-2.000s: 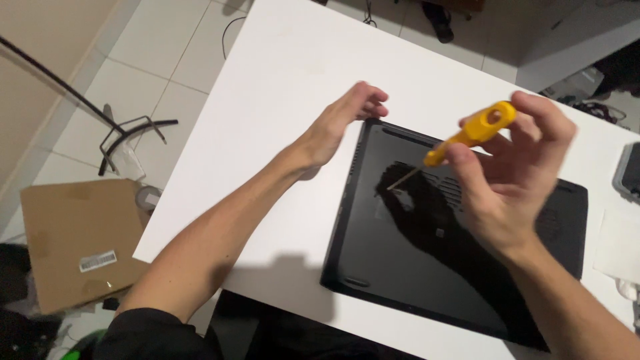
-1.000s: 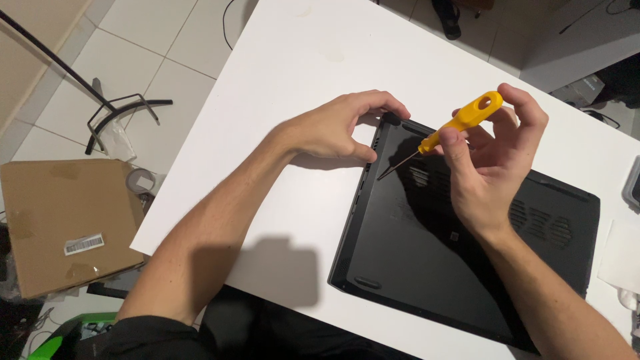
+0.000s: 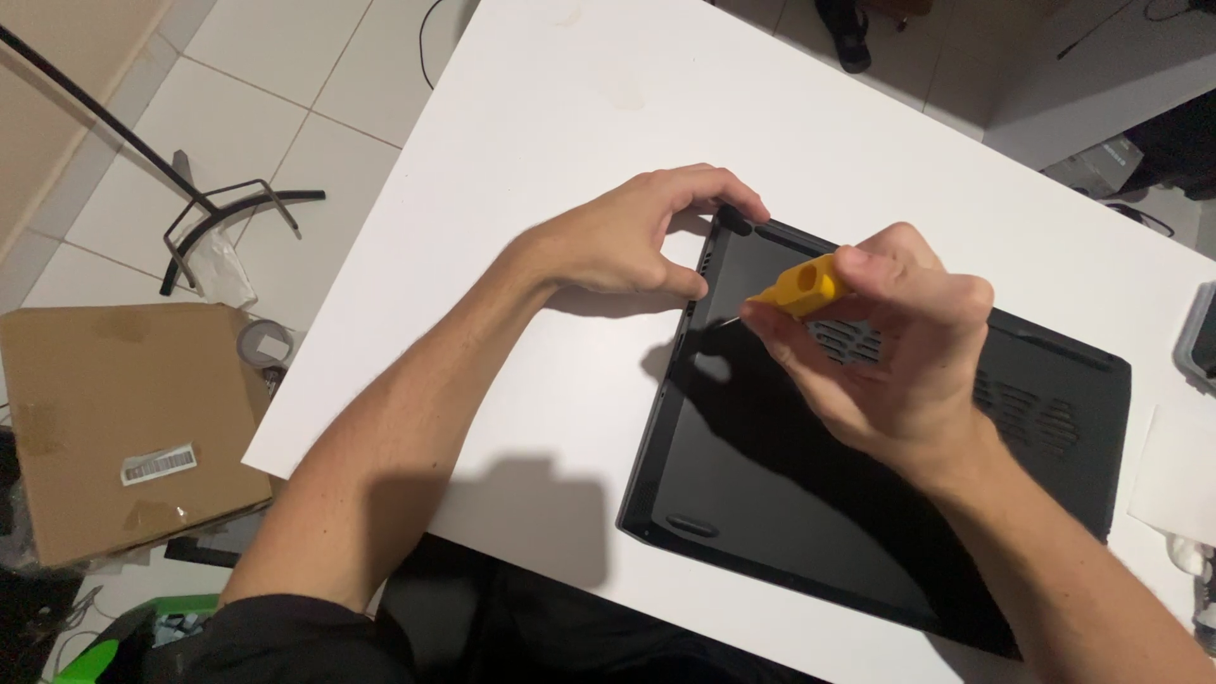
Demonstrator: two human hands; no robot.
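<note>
A black laptop (image 3: 750, 456) lies upside down on a white table, its vented bottom cover facing up. My left hand (image 3: 636, 233) rests at its upper left corner, the fingers over the corner and the thumb on the left edge. In my right hand (image 3: 883, 351) is a screwdriver with a yellow handle (image 3: 803, 288), held above the left part of the cover. Its thin metal shaft slants down and left toward the cover near the left edge; shadow hides whether the tip touches. Part of the vents is behind my right hand.
The white table (image 3: 560, 114) extends around the laptop. A cardboard box (image 3: 123, 399), a roll of tape (image 3: 264, 344) and a black metal stand (image 3: 214, 211) are on the left. A white sheet (image 3: 1176, 470) and a dark-topped container (image 3: 1202, 332) lie at the right edge.
My left hand was beside the laptop's upper left corner two seconds ago and now holds that corner. The screwdriver in my right hand has moved toward the laptop's left edge, its handle now tilted differently.
</note>
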